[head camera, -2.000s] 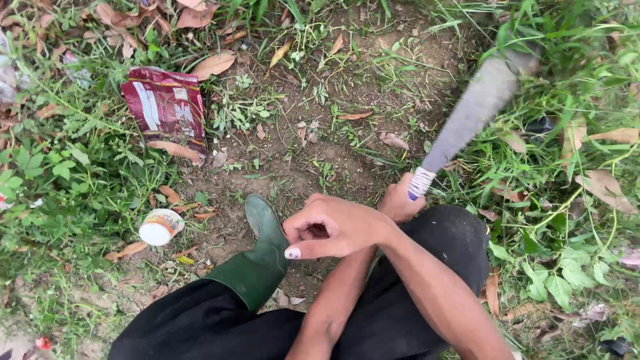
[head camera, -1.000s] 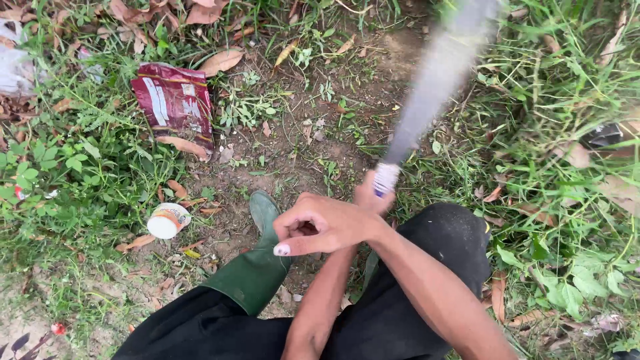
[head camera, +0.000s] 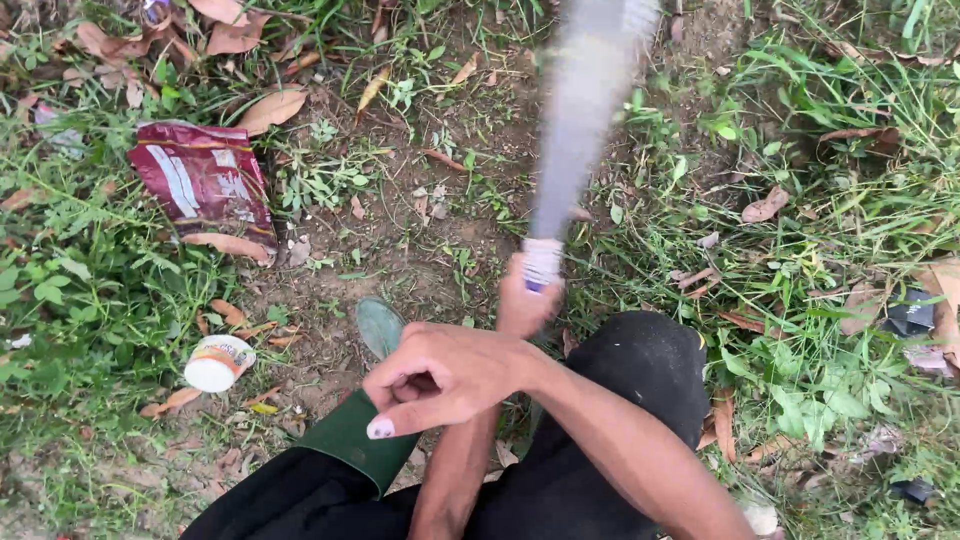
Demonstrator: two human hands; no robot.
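My left hand (head camera: 527,304) is shut around the handle of a machete (head camera: 574,127), just above my right forearm. Pale wrapping with a purple end shows at the grip. The blade points up and slightly right over the soil and short weeds, blurred, its tip not clear. Across my left forearm lies my right arm. My right hand (head camera: 450,375), fingers curled loosely and thumb pointing lower left, shows nothing in its grasp. Partly below that hand is a green rubber boot (head camera: 360,442). A black-trousered knee (head camera: 645,367) is right of the hands.
A torn maroon plastic wrapper (head camera: 206,180) lies at upper left among dry leaves (head camera: 274,109). Below it is a white and orange paper cup (head camera: 217,364). Taller grass (head camera: 840,90) grows at the right, with black plastic scraps (head camera: 909,311) near the right edge.
The machete blade has swung left from its slant toward the upper right, and my left hand has shifted a little left with it. My right hand keeps its curled shape over the left forearm.
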